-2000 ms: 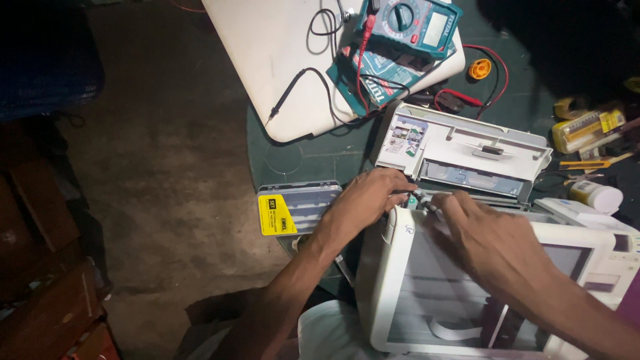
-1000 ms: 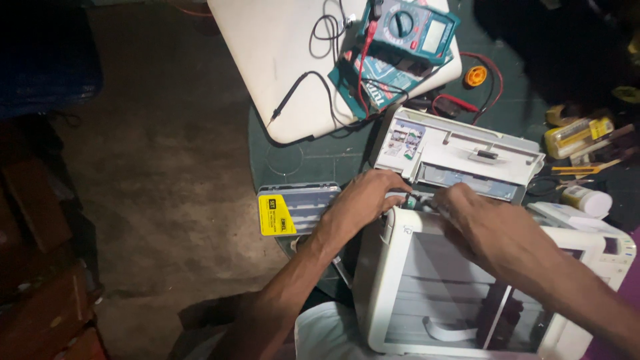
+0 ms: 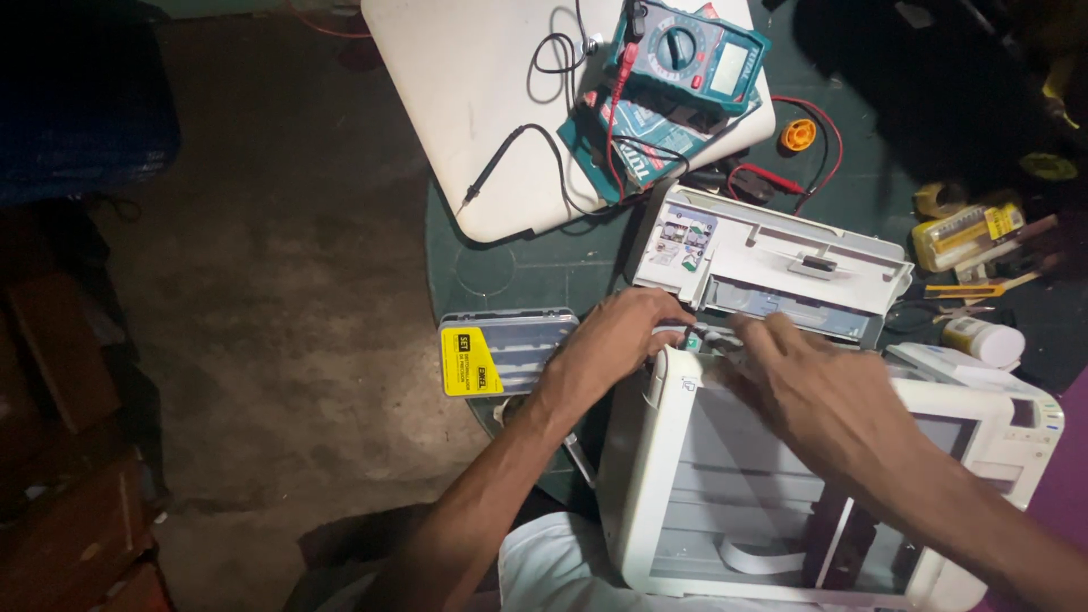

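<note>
A white printer with a flatbed scanner (image 3: 671,476) stands on the table with its glass facing up. Its front section with a tray (image 3: 765,246) lies just beyond the scanner frame. My left hand (image 3: 629,331) is at the near-left corner of the gap between the two, fingers bent around a small part there. My right hand (image 3: 799,382) is over the scanner's upper edge, its fingers near a slim grey object that is blurred; whether they hold it is unclear. A small green-and-white mark (image 3: 693,342) shows between the hands.
A precision screwdriver set case (image 3: 472,361) lies left of the hands. A Total multimeter (image 3: 693,55) with leads rests on a white panel (image 3: 476,76). An orange spool-like part (image 3: 798,134), a bit case (image 3: 969,236), a yellow cutter (image 3: 965,291) and a white bottle (image 3: 984,342) lie at the right.
</note>
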